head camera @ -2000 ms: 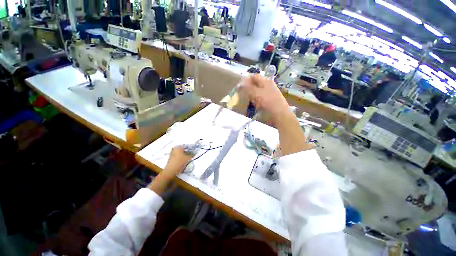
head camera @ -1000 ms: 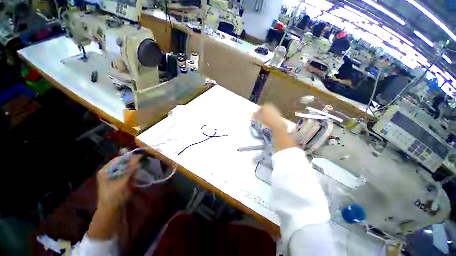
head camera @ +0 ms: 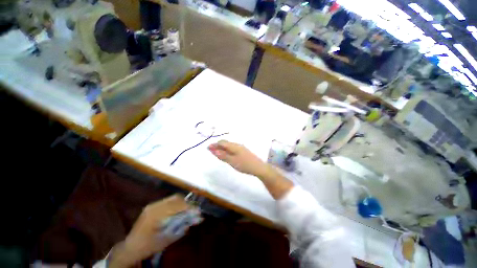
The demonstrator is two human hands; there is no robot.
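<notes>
My left hand (head camera: 154, 222) is low in front of the table's edge, blurred, closed around a bundle of grey fabric pieces (head camera: 180, 222). My right hand (head camera: 234, 155) is over the white table (head camera: 251, 110), close to the dark cord (head camera: 191, 150). Its fingers are bent together; I cannot tell if anything small is between them. The cord lies on the table with a thin curl at its upper end.
A cream sewing machine (head camera: 402, 162) fills the right, with a blue round object (head camera: 369, 207) on it. A clear guard (head camera: 146, 91) stands at the table's left edge. Another sewing machine (head camera: 99, 42) is beyond it. A brown cloth (head camera: 99, 209) hangs low at left.
The grey strips on the table are gone. My left hand has moved off the table with the bundle, then rightward. My right hand has come down beside the cord. The view has shifted.
</notes>
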